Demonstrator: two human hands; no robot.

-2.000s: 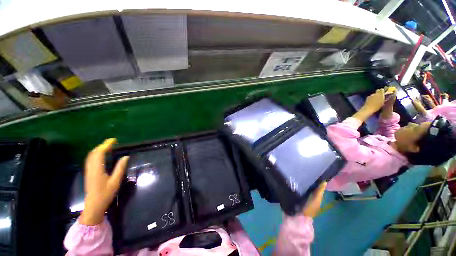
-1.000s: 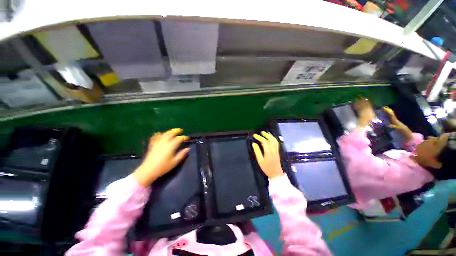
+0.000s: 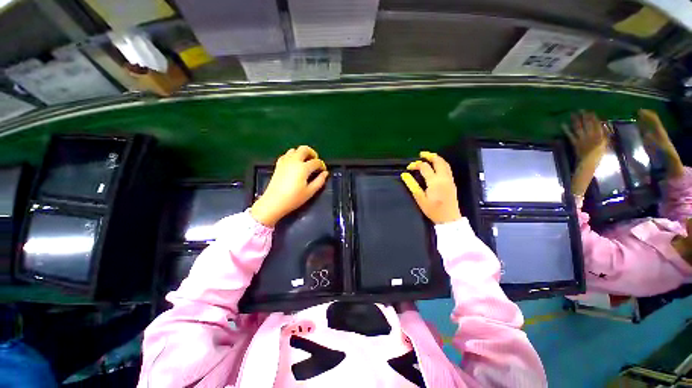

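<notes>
A black tablet tray [image 3: 346,297] lies in front of me with two dark-screened tablets side by side. The left tablet [image 3: 300,235] and the right tablet [image 3: 387,227] each show a small white label and a handwritten 58 near the lower edge. My left hand [image 3: 290,184] rests over the upper part of the left tablet, fingers bent, yellow cots on fingertips. My right hand [image 3: 435,188] rests at the upper right corner of the right tablet, fingers bent and apart. Whether the fingertips touch the glass is hard to tell.
A tray with two lit tablets [image 3: 531,254] stands close on the right. Stacked trays [image 3: 72,204] stand on the left, with another tray [image 3: 205,212] between. A person in pink [image 3: 630,246] works over a tray at the far right. Printed sheets [image 3: 334,21] hang above the green bench [image 3: 364,121].
My left hand has moved from the left onto the dark tablets. My right hand has let go of the lit tray, which now stands on the right, and has moved to the dark tray.
</notes>
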